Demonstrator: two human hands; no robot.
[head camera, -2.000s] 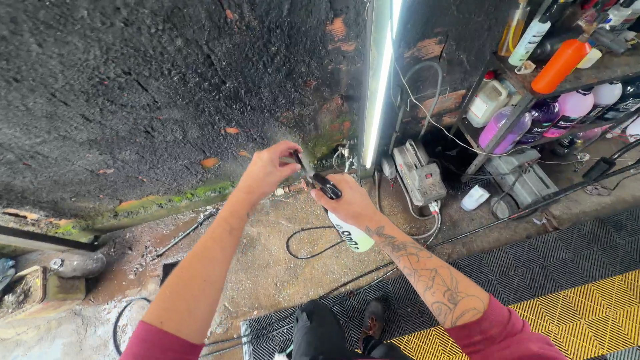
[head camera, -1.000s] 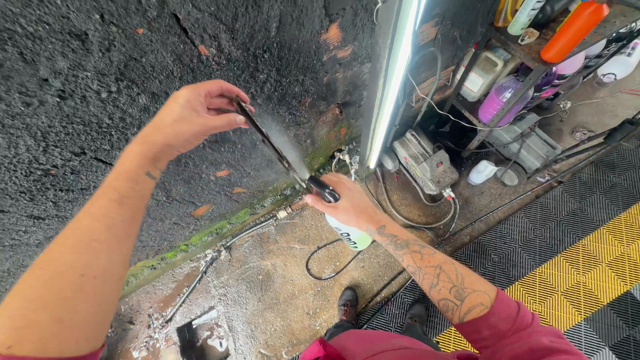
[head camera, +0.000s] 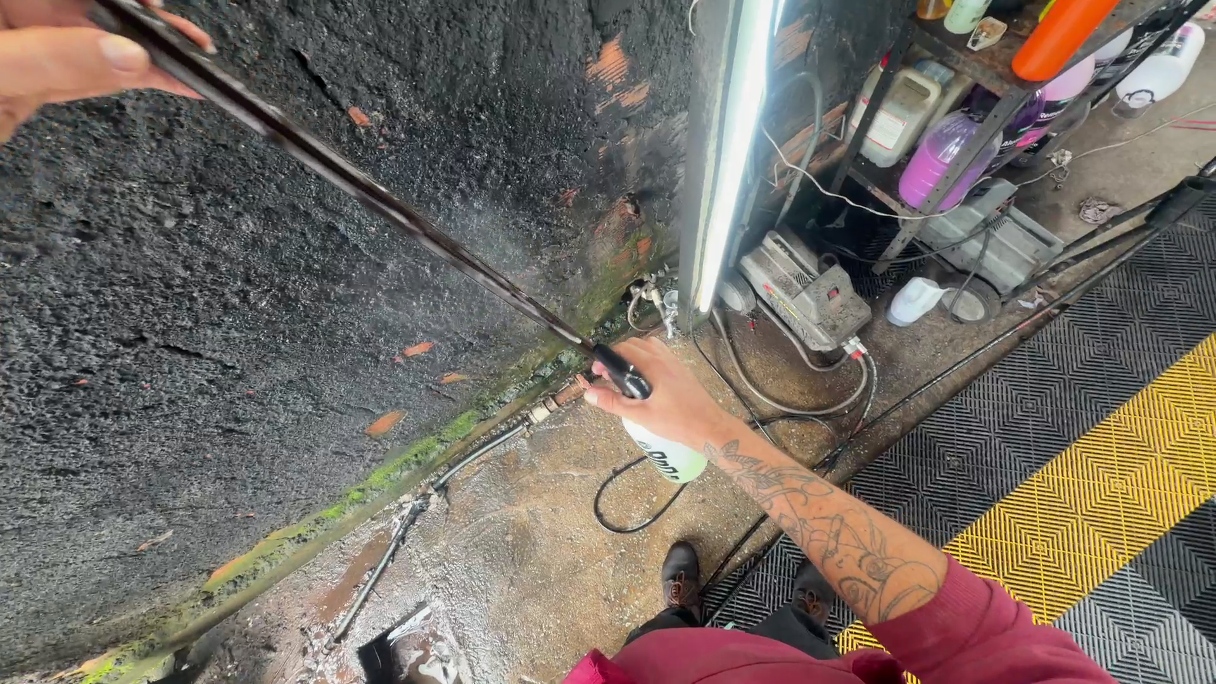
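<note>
My left hand (head camera: 71, 66), partly cut off at the upper left edge, pinches the near end of a long, thin dark strip or blade (head camera: 380, 199) that looks wet. Its far part reaches down to the black nozzle head of a spray bottle (head camera: 665, 454). My right hand (head camera: 655, 385) is closed around the top of this bottle, which holds pale green liquid and bears writing. A fine mist hangs near the strip. Whether the strip touches the nozzle cannot be told.
A rough black wall (head camera: 237, 313) rises on the left with moss along its foot. A lit tube lamp (head camera: 736, 161) stands by a pressure washer (head camera: 806, 290) with hoses. At the right is a metal shelf (head camera: 978, 47) with bottles and jugs. Black and yellow floor tiles (head camera: 1092, 494) lie below.
My left hand has moved up and to the left, away from my right hand, and more of the dark strip shows between them. My right hand still holds the spray bottle.
</note>
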